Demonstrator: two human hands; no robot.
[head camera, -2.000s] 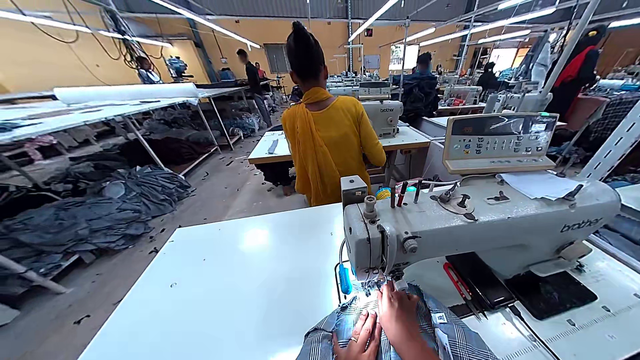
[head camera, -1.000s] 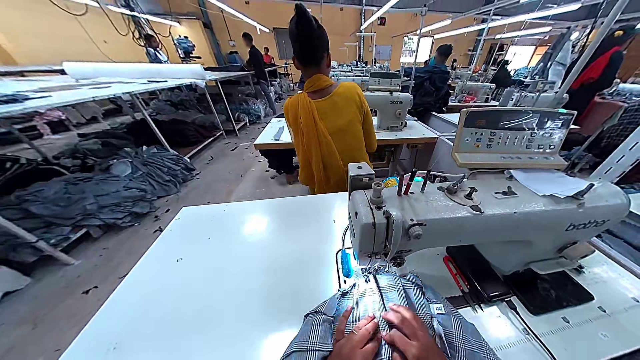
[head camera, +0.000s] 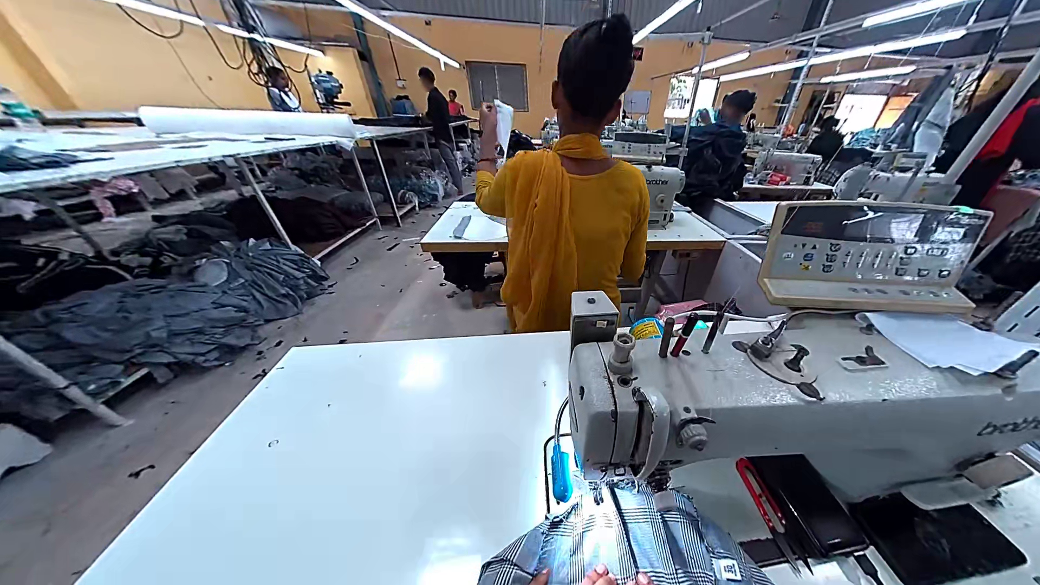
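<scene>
Plaid fabric (head camera: 642, 536) lies under the needle area of a white Brother sewing machine (head camera: 780, 422), bunched toward the bottom edge. A small tag with markings (head camera: 728, 569) is on its right part. Fingertips of my left hand (head camera: 540, 578) and my right hand (head camera: 605, 577) touch the fabric at the very bottom of the view; the rest of both hands is cut off. Beside the needle, a lamp with a blue body (head camera: 561, 473) lights the cloth.
Red-handled snips (head camera: 760, 491) and a dark phone-like object (head camera: 812, 500) lie under the machine arm. A control panel (head camera: 873, 252) stands on top. A person in yellow (head camera: 569, 219) sits ahead at another machine table. Piled grey fabric (head camera: 179, 309) is at left.
My hands have moved down toward the bottom edge, so only fingertips show now. The person in yellow has raised one hand with white material in it.
</scene>
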